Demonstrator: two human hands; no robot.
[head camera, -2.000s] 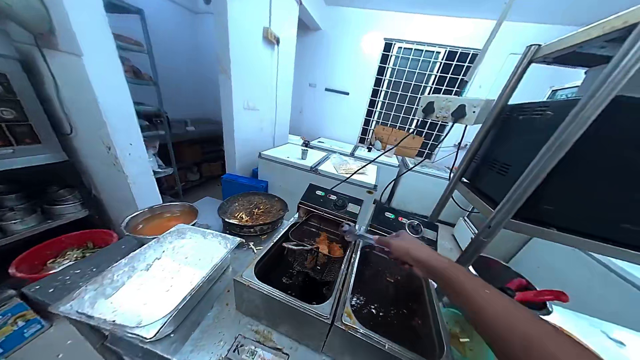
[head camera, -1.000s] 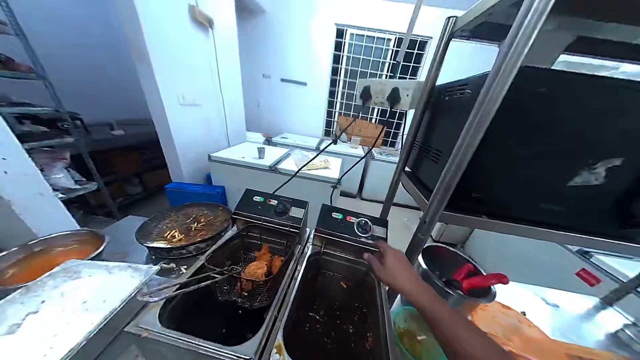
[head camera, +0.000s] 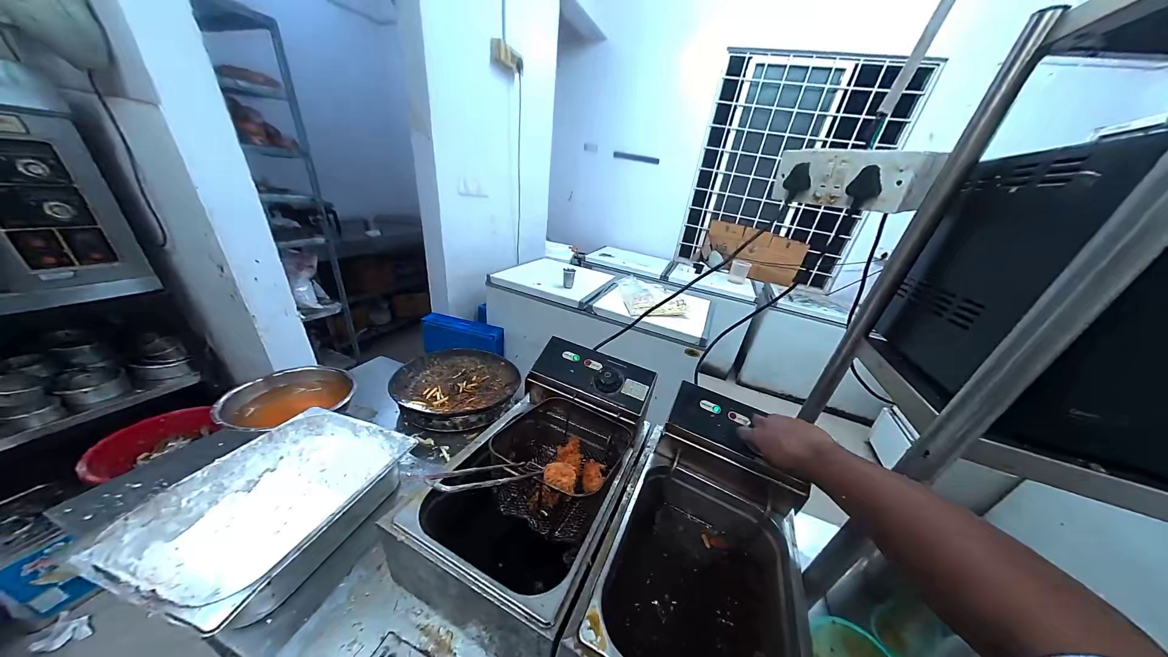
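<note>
My right hand (head camera: 792, 444) reaches in from the right and touches the control panel (head camera: 716, 411) of the right electric deep fryer, fingers over the place where its knob sits. Dark oil with a small floating scrap fills that fryer's tank (head camera: 698, 575). In the left deep fryer (head camera: 484, 557), a wire frying basket (head camera: 538, 511) holds several orange-brown fried pieces (head camera: 568, 470) above the oil. Metal tongs (head camera: 479, 476) lie across its left rim. The left fryer's panel (head camera: 593, 368) has a knob and small lights. My left hand is out of view.
Left of the fryers are a steel tray of white flour (head camera: 246, 511), a bowl of orange liquid (head camera: 285, 401), a dark pan with fried scraps (head camera: 456, 388) and a red basin (head camera: 137, 447). A metal rack post (head camera: 931, 219) rises at right. Power cords (head camera: 693, 283) hang behind.
My right hand has moved from above the area between the fryers to the right fryer's control panel. The view has swung right and then back left.
</note>
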